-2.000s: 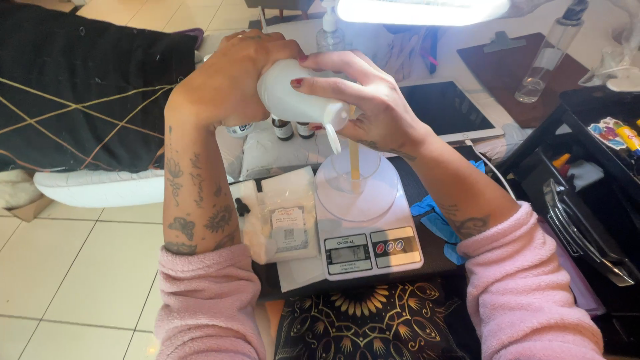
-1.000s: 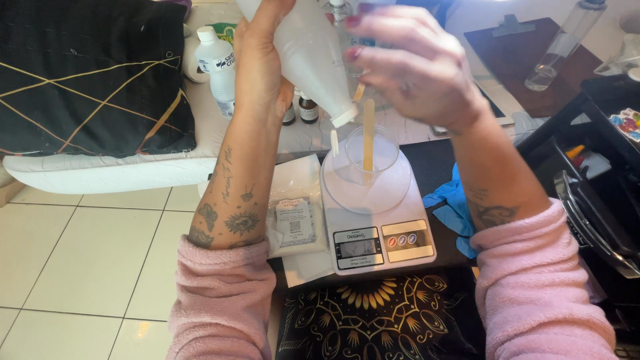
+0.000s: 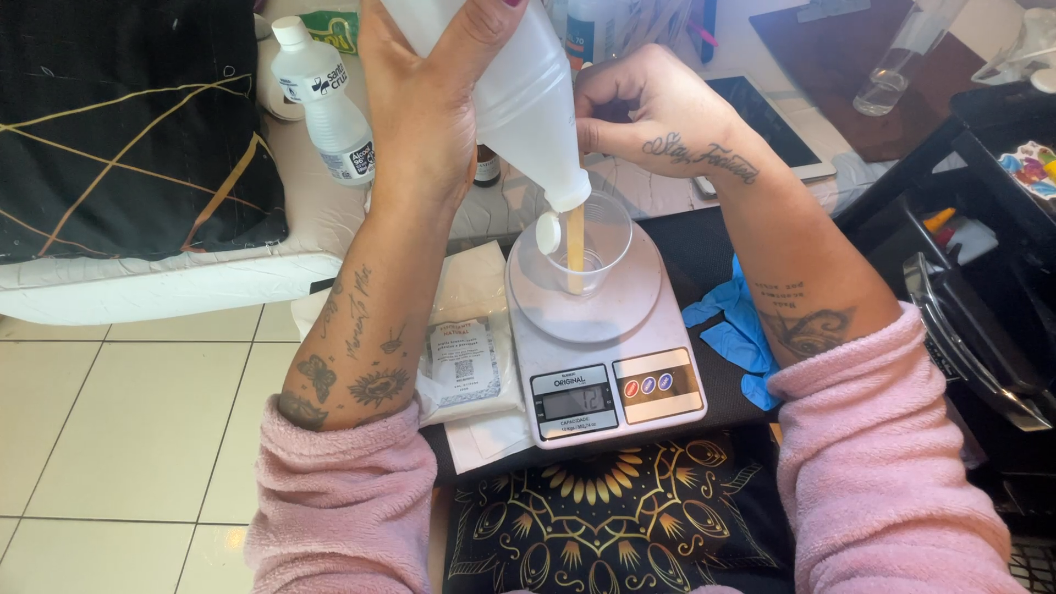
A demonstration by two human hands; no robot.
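My left hand (image 3: 437, 99) grips a white plastic bottle (image 3: 528, 99), tilted neck-down with its flip cap hanging open over a clear plastic cup (image 3: 610, 239). The cup stands on a white digital kitchen scale (image 3: 606, 363). A wooden stick (image 3: 575, 247) stands in the cup, its upper part behind the bottle neck. My right hand (image 3: 643, 115) is beside the bottle, fingers curled; its fingertips are partly hidden, so I cannot tell whether it holds the stick's top. A clear bag of white powder (image 3: 470, 363) lies left of the scale.
Blue gloves (image 3: 738, 318) lie right of the scale. A clear alcohol bottle (image 3: 326, 103) stands at the upper left, a small dark bottle (image 3: 487, 167) behind the cup. A tablet (image 3: 763, 124) and a brown clipboard (image 3: 825, 49) lie beyond my right hand; a black organizer (image 3: 949, 198) is at the right.
The bottle, earlier held by both hands, is now in my left hand alone, its neck close above the cup. My right hand has left the bottle's body and is lower beside it.
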